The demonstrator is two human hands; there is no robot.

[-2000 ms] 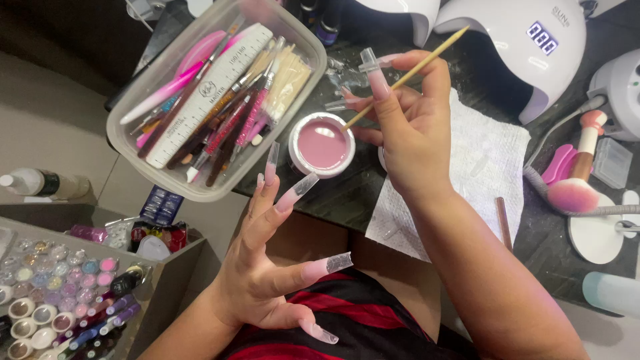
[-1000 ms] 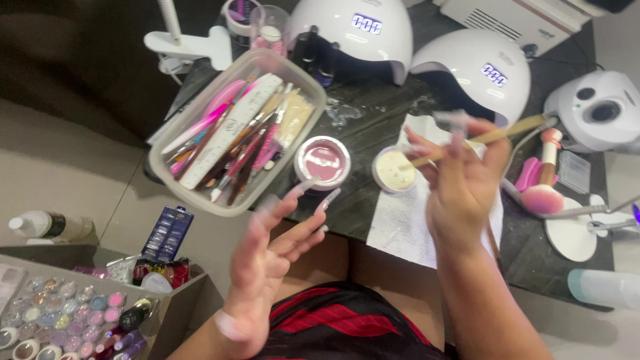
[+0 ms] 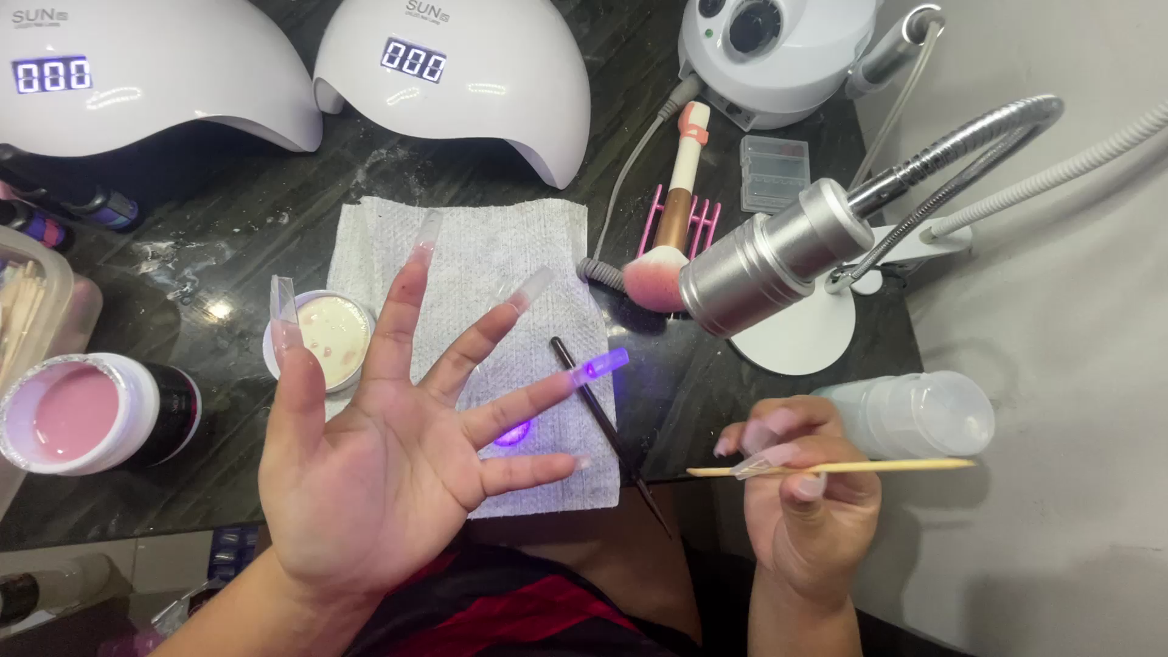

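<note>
My left hand (image 3: 374, 456) is palm up with its fingers spread, over a white paper towel (image 3: 474, 237). Long clear tips extend from its nails, and the one on the ring finger glows violet. The silver lamp head (image 3: 776, 260) on a flexible neck is to the right of that finger. Pinched in my right hand (image 3: 808, 493) is a wooden stick (image 3: 885, 465), held level near a translucent bottle (image 3: 949, 415). Behind my left thumb lies a round lid (image 3: 342, 338) with cream-coloured inside. An open jar of pink gel (image 3: 78, 415) is at the left.
Two white nail lamps (image 3: 456, 82) stand at the back. A white nail drill unit (image 3: 776, 46), a pink-bristled brush (image 3: 675, 210) and a small clear case (image 3: 776, 173) are at the right. A dark thin tool (image 3: 602, 420) lies across the towel; a plastic bin (image 3: 46, 292) is at the left edge.
My left hand has turned palm up with fingers spread, and one nail tip is now lit violet. My right hand has moved right, off the towel, with the stick. The view has shifted right.
</note>
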